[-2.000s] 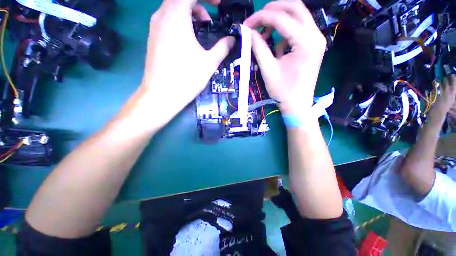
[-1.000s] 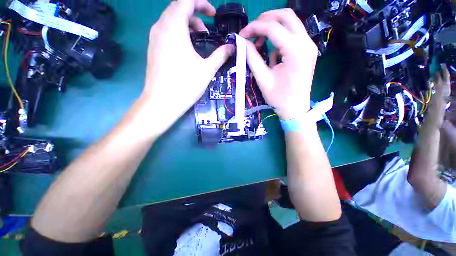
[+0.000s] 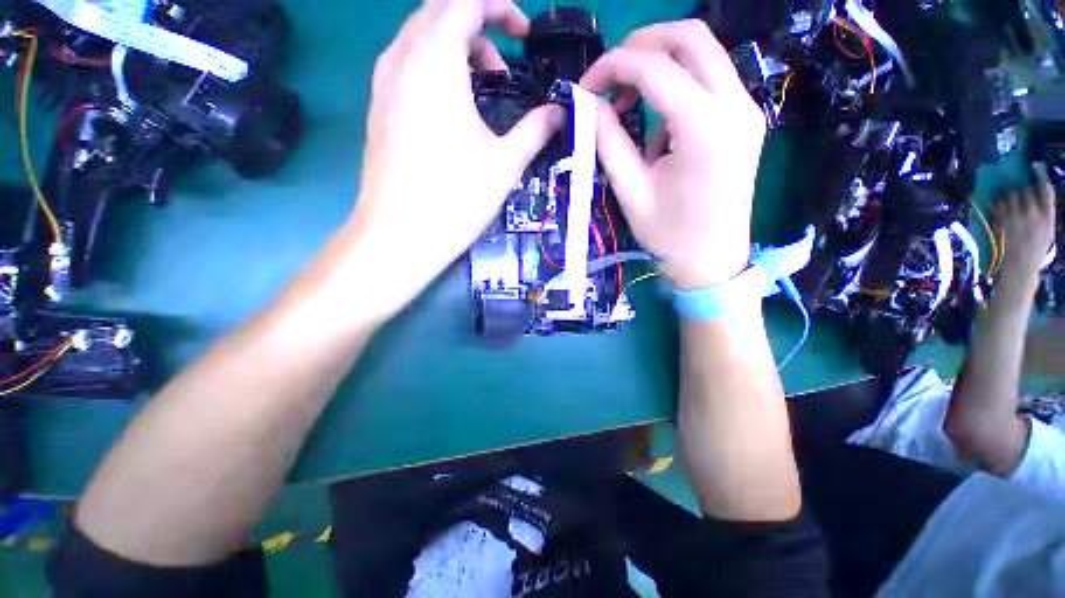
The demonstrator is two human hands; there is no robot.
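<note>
The black housing assembly (image 3: pixel 505 313) lies on the green bench in front of me, with metal parts and red wires inside. A white flat ribbon cable (image 3: pixel 578 199) runs lengthwise over it. My left hand (image 3: pixel 450 129) is at its upper left, thumb tip by the ribbon's far end. My right hand (image 3: pixel 683 146) is at the upper right, its thumb and fingers pinching the ribbon's far end at a small dark connector (image 3: pixel 563 91). A round black end part (image 3: pixel 564 37) projects beyond the hands. A light-blue wrist strap (image 3: pixel 715 298) is on my right wrist.
Similar black units with white ribbons (image 3: pixel 175 44) and yellow wires lie at the left. More units (image 3: pixel 923 222) are piled at the right. Another person's arm (image 3: pixel 1002 350) reaches in at the right. The bench's front edge (image 3: pixel 491 451) runs below my forearms.
Both hands and the assembly appear slightly farther right in the picture than one second ago. The hold at the ribbon's far end looks much the same. At the lower right, a light-coloured sleeve has appeared.
</note>
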